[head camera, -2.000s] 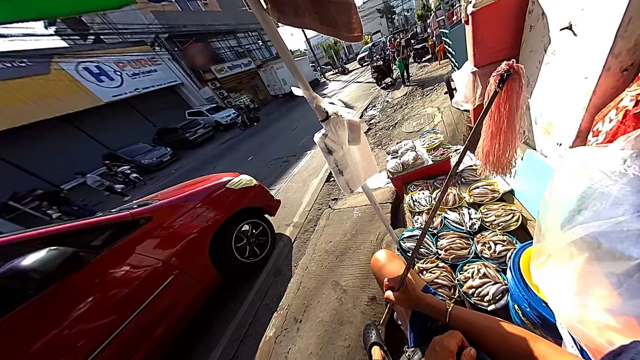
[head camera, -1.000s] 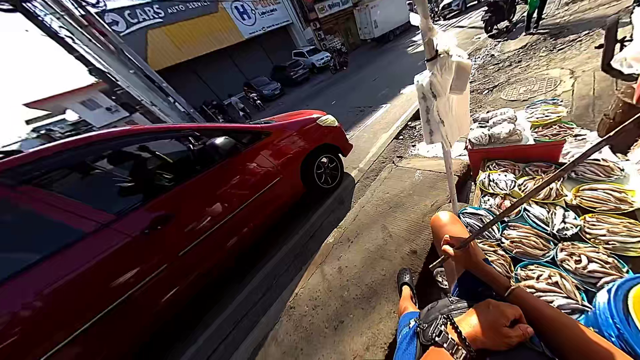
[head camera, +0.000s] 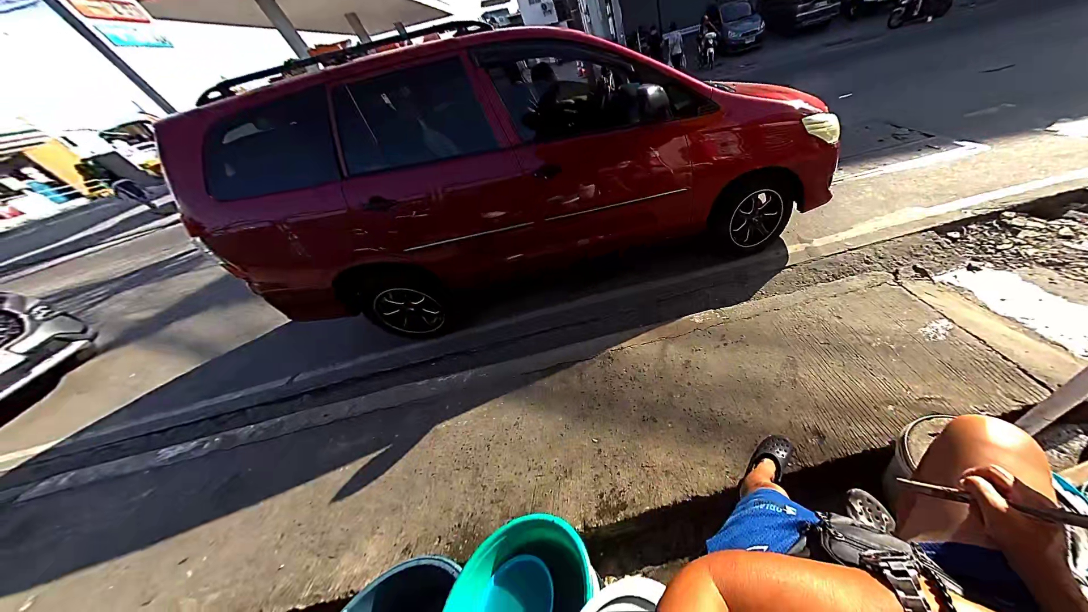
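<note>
At the lower right, my right hand is closed around a thin dark stick, close to a bare raised knee. One end of the stick points left past my fingers; the other runs off the right edge. My left forearm crosses the bottom with a dark watch or bracelet at the wrist, and the left hand is past the frame's edge. A black bag lies at my lap over blue shorts.
A green tub with a blue basin inside stands at the bottom beside a dark bucket and a white container. A whitish bucket is by the knee. Beyond the concrete pavement is a red van.
The view has swung left, so the basins of fish and the left hand have left the frame. More of the red van shows. The right hand still holds the stick.
</note>
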